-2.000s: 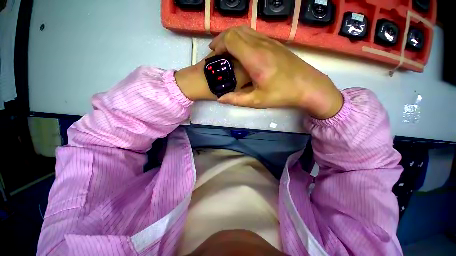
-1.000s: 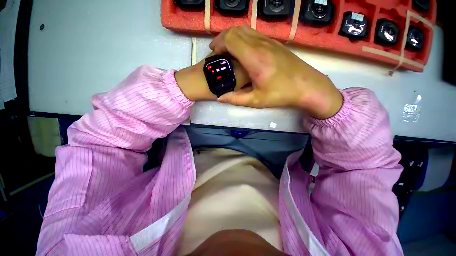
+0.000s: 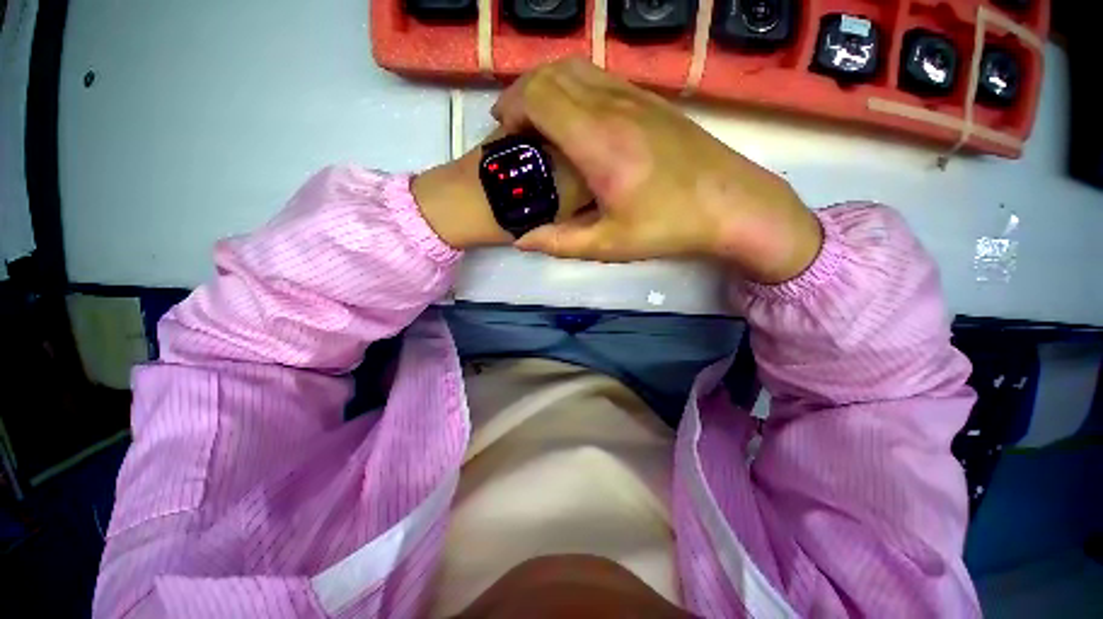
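A smartwatch unit (image 3: 519, 186) with a glossy black display and red marks lies face up on my left wrist. My right hand (image 3: 659, 175) reaches over the wrist from the right, its fingers at the unit's upper edge and its thumb at the lower edge, holding it there. My left hand (image 3: 571, 184) is mostly hidden under my right hand; its fingers do not show. No strap can be made out.
A red-orange foam tray (image 3: 786, 87) with several dark units in pockets and beige strips across it lies beyond my hands, cut off by the top edge. The white bench (image 3: 242, 109) has its near edge under my forearms.
The tray and bench sit slightly higher and further left in the picture, and the hands and unit have shifted slightly left. The hold looks the same, and the display still shows red marks.
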